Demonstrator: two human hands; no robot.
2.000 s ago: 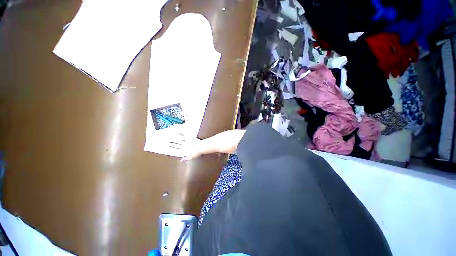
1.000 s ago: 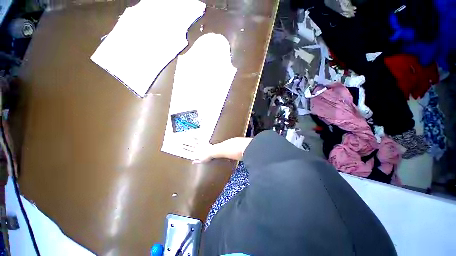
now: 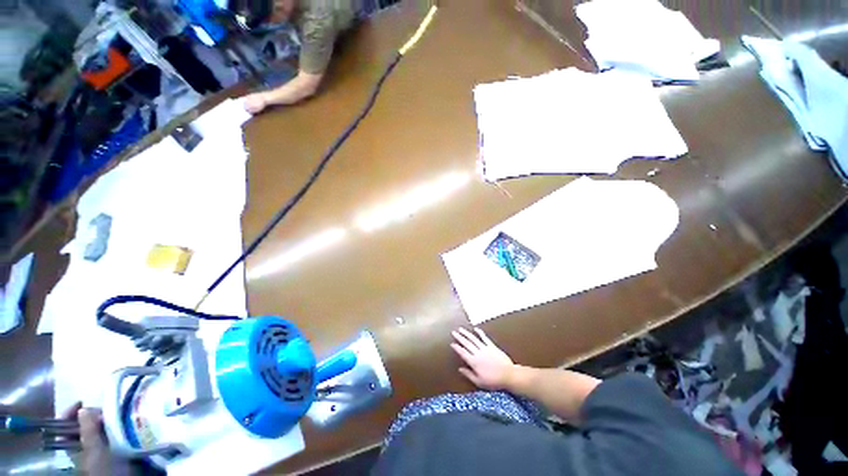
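Observation:
The cloth cutting machine (image 3: 265,372) with its blue motor stands at the lower left, its silver base plate (image 3: 358,386) on the table. My left hand (image 3: 90,435) is dark and partly hidden at the lower left edge, closed around the machine's dark handle (image 3: 58,429). My right hand (image 3: 482,358) rests palm down on the brown table, fingers spread, just off the straight end of a white cut sleeve stack (image 3: 586,246). A small box (image 3: 512,257) with speckled contents and a blue-green tool lies on that stack.
White body panel stacks (image 3: 576,125) lie beyond the sleeve. A white fabric lay (image 3: 200,204) at left bears a yellow weight (image 3: 170,258) and a grey-green weight (image 3: 97,236). A black cable (image 3: 321,167) crosses the table (image 3: 372,251). Another person's hand (image 3: 265,100) touches the lay. Scraps lie beyond the right edge.
The view has swung left, bringing in the machine, the lay, my left hand and another person's arm. My right hand has come off the sleeve stack's end onto the table.

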